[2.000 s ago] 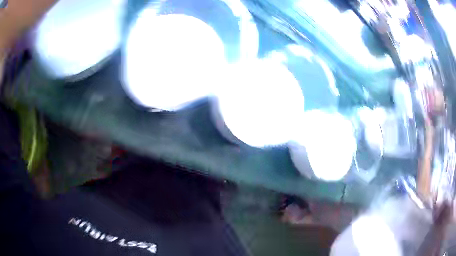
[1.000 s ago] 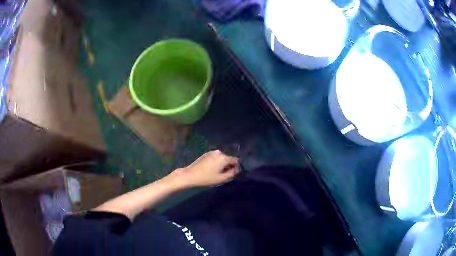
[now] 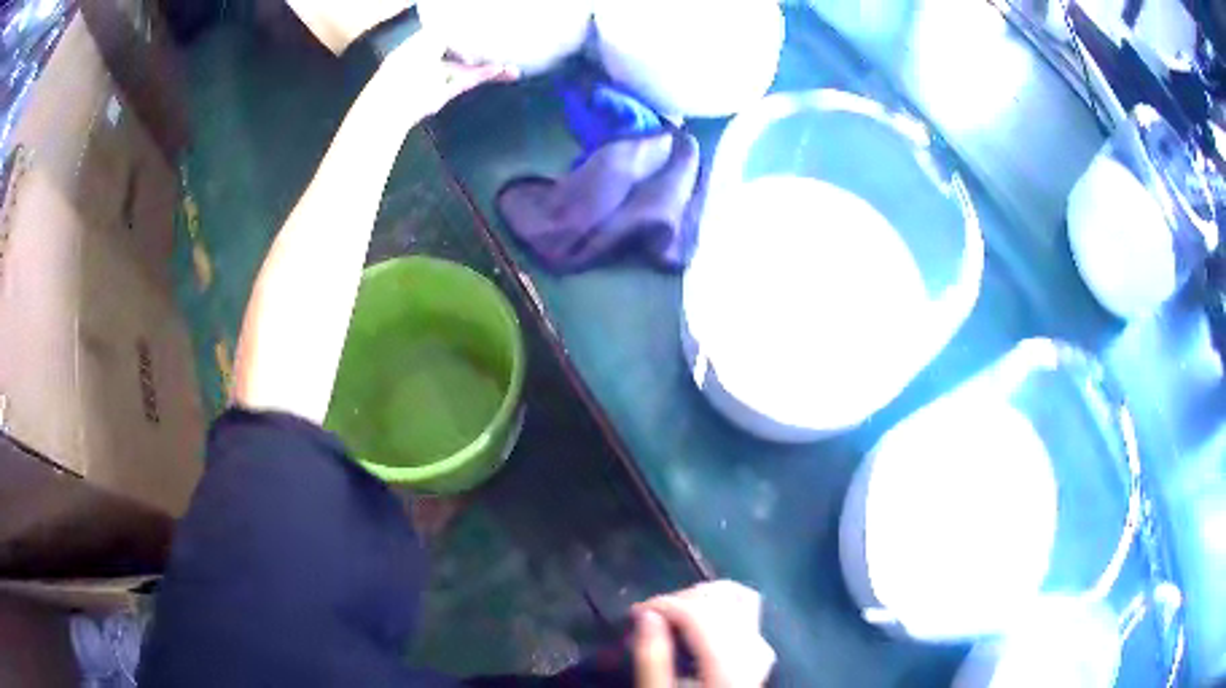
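Note:
My left hand [image 3: 471,70] is at the top, its fingers against the near side of a white vessel [image 3: 518,24] and seeming to grip it; overexposure hides the exact hold. My right hand [image 3: 706,638] is at the bottom, by the bench edge, fingers curled, nothing seen in it. A large water tank [image 3: 807,316] with a clear upper wall and white lower part stands on the green bench [image 3: 632,363]. Another tank [image 3: 961,518] stands nearer, and a third is partly cut off at the bottom. Their white parts are washed out.
A lime green bucket [image 3: 430,390] is on the floor left of the bench, partly behind my left forearm. A purple and blue cloth [image 3: 612,202] lies near the bench edge. A cardboard box [image 3: 94,309] stands far left. A white round piece [image 3: 1120,235] is on the right.
My left hand has moved from near my body up to the white vessel. My right hand has come into view. The view has shifted, showing the cloth and the bench's far end more.

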